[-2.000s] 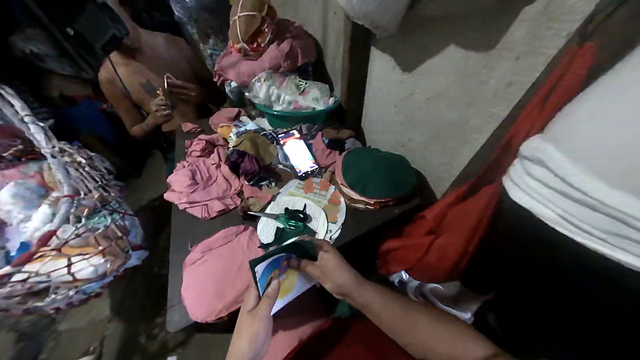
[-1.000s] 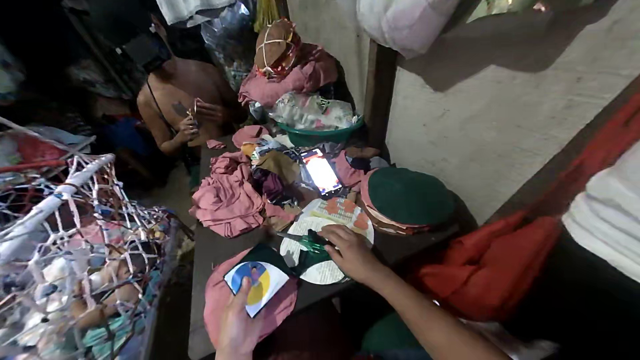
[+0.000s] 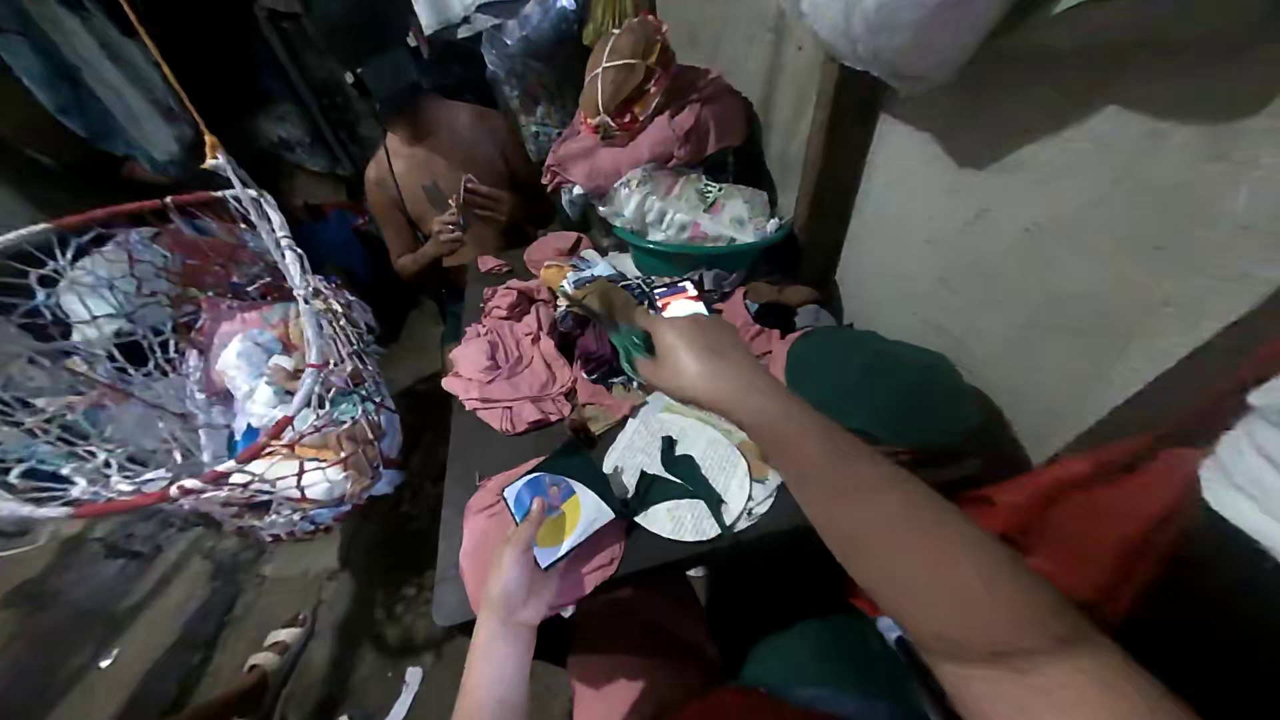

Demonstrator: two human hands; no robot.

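Observation:
My left hand (image 3: 522, 575) grips a printed card (image 3: 558, 515) with blue and yellow on it, together with dark green fabric (image 3: 580, 470), above a round pink cloth piece (image 3: 485, 530). My right hand (image 3: 690, 360) is stretched over the cloth heap, with the green handles of scissors (image 3: 632, 348) at its fingers; its grip is partly hidden. Dark green scraps (image 3: 685, 480) lie on a round paper pattern (image 3: 640, 440) bearing print. Beyond my right hand is a lit phone (image 3: 680, 298). A stack of round green cloth pieces (image 3: 880, 385) sits right of my forearm.
Crumpled pink cloth (image 3: 515, 360) covers the table's left side. A green basin (image 3: 700, 255) with a filled plastic bag stands at the back. A netted basket (image 3: 300, 400) hangs at left. Across the table, a person (image 3: 450, 190) holds a small item. Red cloth (image 3: 1090, 520) lies at right.
My right hand has moved from the paper pattern up over the cloth heap, with the scissors. The scissors lay on the pattern two seconds ago. My left hand still holds the card.

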